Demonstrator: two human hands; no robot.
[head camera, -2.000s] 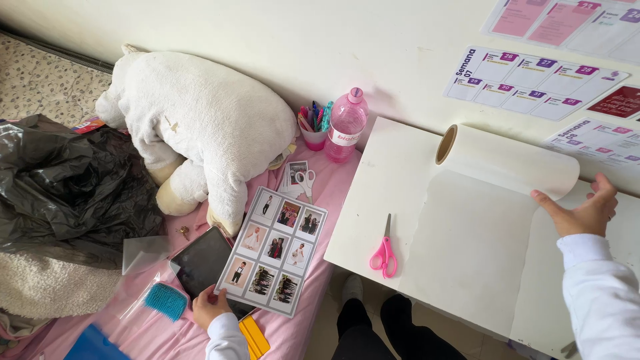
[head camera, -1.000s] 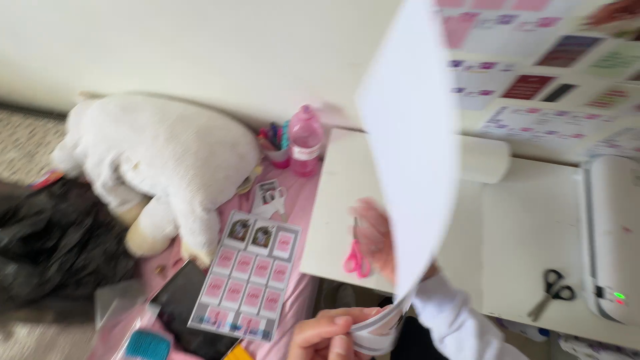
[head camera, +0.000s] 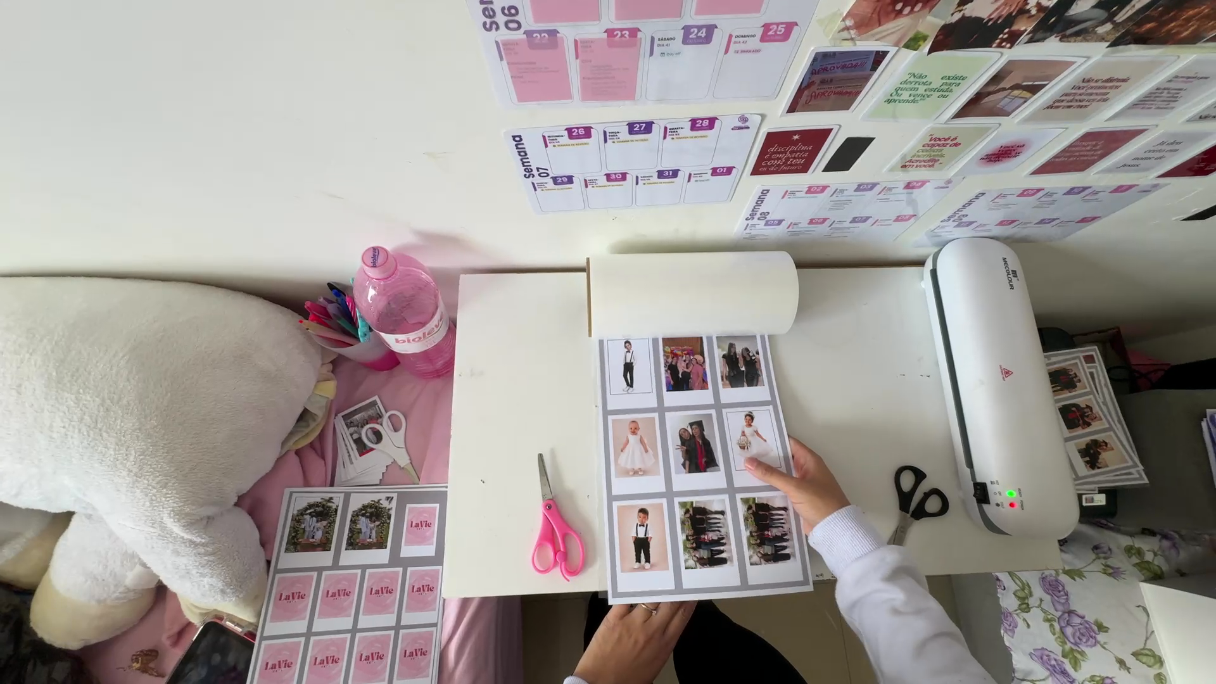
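Observation:
A printed sheet of small photos (head camera: 698, 404) lies on the white table, its top edge at the roll of clear film (head camera: 693, 293) and its bottom edge over the table's front. My right hand (head camera: 803, 480) holds the sheet's right side, thumb on top. At the bottom edge is my left hand (head camera: 638, 636), fingers partly hidden under the sheet; its grip cannot be made out. Pink-handled scissors (head camera: 557, 537) lie left of the sheet. Black-handled scissors (head camera: 917, 503) are to the right, beside a white laminator (head camera: 1007, 380) with lit indicator lights.
On the pink-covered surface at left are another printed sheet (head camera: 356, 589), white scissors (head camera: 391, 439), a pink bottle (head camera: 408, 318), a pen cup (head camera: 366, 351), a phone (head camera: 214, 655) and a white plush toy (head camera: 142, 408). More photo sheets (head camera: 1097, 418) lie beyond the laminator. Calendar sheets (head camera: 632, 161) hang on the wall.
The sheet of nine photos, two seconds ago on the pink surface by my left hand, now lies on the table below the roll. Both hands are now at it. The view has shifted right.

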